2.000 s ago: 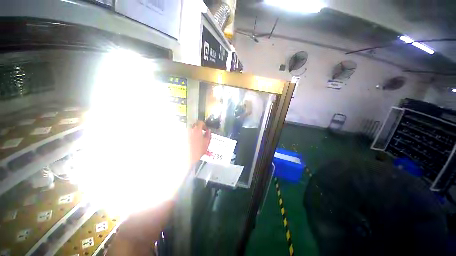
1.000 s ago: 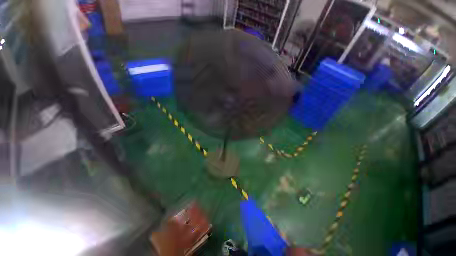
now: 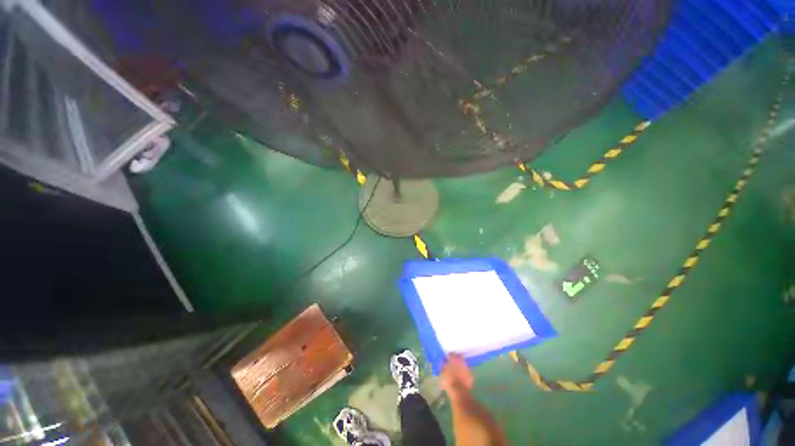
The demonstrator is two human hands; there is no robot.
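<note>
My right hand [image 3: 457, 376] grips the near edge of a blue plastic tray [image 3: 416, 300] with a flat white bottom. The tray is in front of me, over the green floor, and nothing lies in it. My fingers are on the rim at its lower left corner. My left hand is not in view.
A large round fan [image 3: 488, 78] spans the top on a round base [image 3: 398, 207]. A brown wooden stool or box [image 3: 295, 366] stands left of my feet. Stacked blue bins [image 3: 697, 52] are upper right, another blue tray [image 3: 719, 427] lower right. A glazed door [image 3: 87, 113] is left.
My view has turned from the rack, past the fan, down to the floor. The blue tray now shows fully, face up, with my right hand on its rim. The left side of the rack has left the view.
</note>
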